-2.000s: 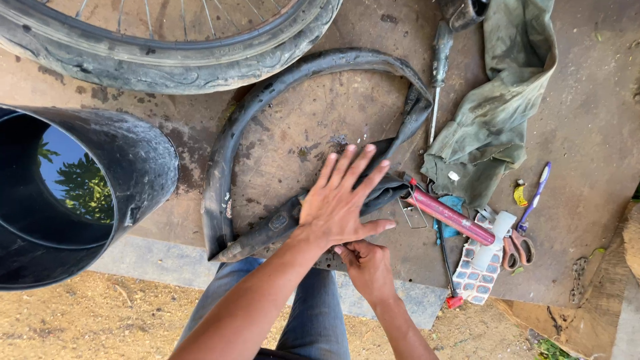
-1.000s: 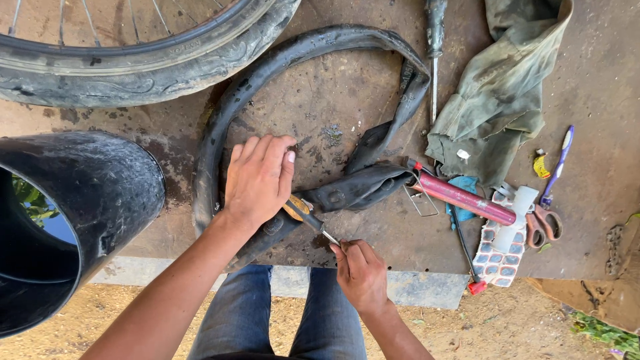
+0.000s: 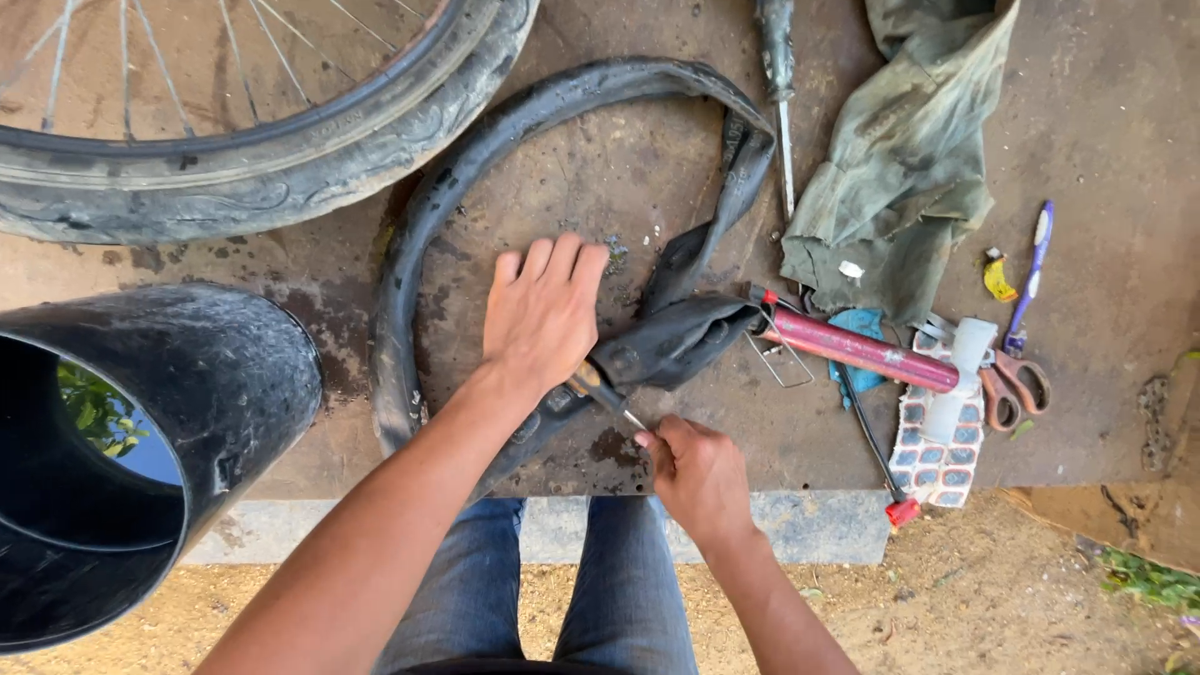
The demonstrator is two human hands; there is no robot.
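Note:
A black rubber inner tube (image 3: 441, 178) lies in a loop on the worktable, its folded part near my hands. My left hand (image 3: 548, 309) is curled over the end of a screwdriver-like tool (image 3: 598, 384) with an orange and black handle; its palm side is hidden. This tool lies across the tube, its thin metal shaft pointing down and right. Low and to the right, my right hand (image 3: 698, 469) has thumb and fingers pinched at the shaft's end. A red hand pump (image 3: 862, 352) lies right of the tube's folded part, with its wire foot bracket beside it.
A spoked bicycle wheel with tyre (image 3: 272, 187) is at upper left, above a black bucket (image 3: 216, 375). To the right lie a screwdriver (image 3: 780, 84), a grey-green cloth (image 3: 909, 169), a patch sheet (image 3: 937, 459), scissors (image 3: 1008, 389) and a purple toothbrush (image 3: 1034, 262). The table's edge (image 3: 787, 489) runs before my legs.
Two seconds ago my left hand lay spread on the tube; it has moved left and curled. The orange and black tool, not visible then, shows between my hands.

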